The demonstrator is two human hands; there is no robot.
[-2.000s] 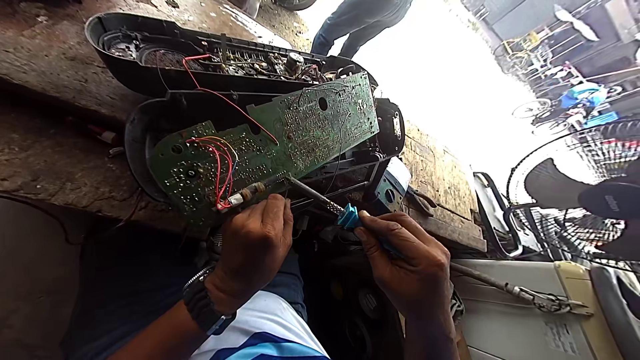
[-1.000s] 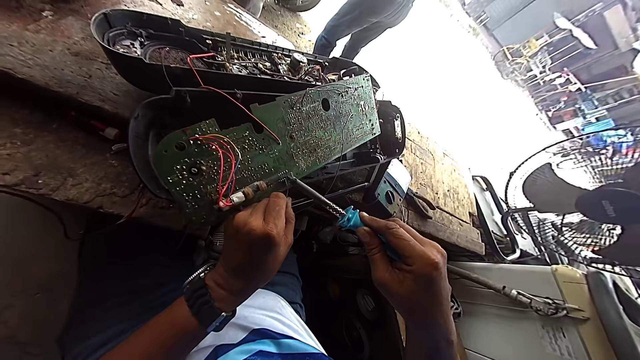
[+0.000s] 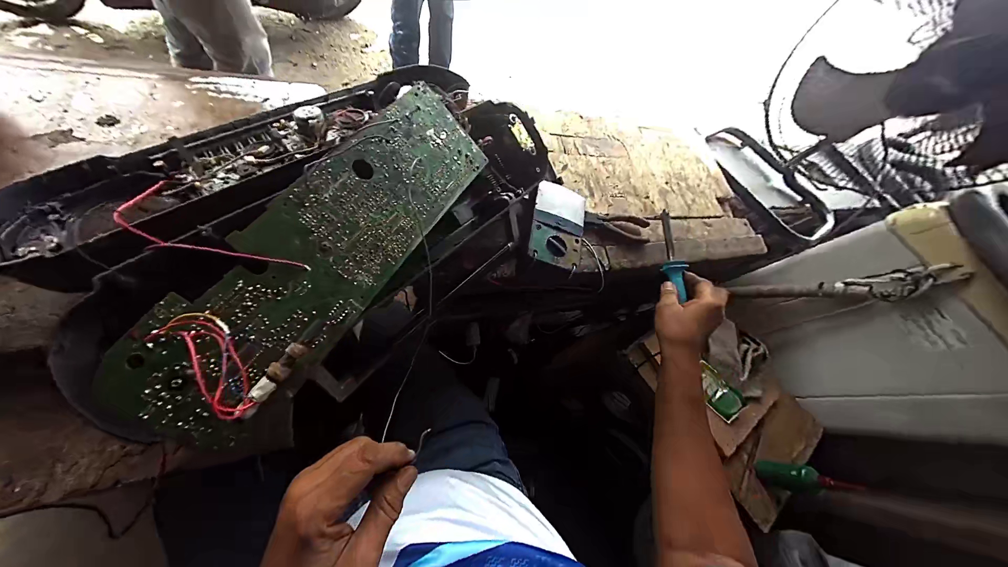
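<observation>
My left hand is low in the view, its thumb and forefinger pinching a thin wire, probably solder, that runs up toward the board. To the right, my right hand grips the blue handle of a soldering iron, whose metal shaft points up beside the wooden bench edge. The green circuit board lies tilted over an opened black plastic housing, away from both hands. Red wires and a light connector are at its lower left end.
A small box with a knob and pliers lie on the wooden bench. A fan stands at the right. Below it are a pale padded surface and a green-handled screwdriver. People's legs show beyond the bench.
My right hand has moved away from the board with the soldering iron, toward the bench edge at the right. My left hand has drawn back from the board's lower edge. The view has shifted.
</observation>
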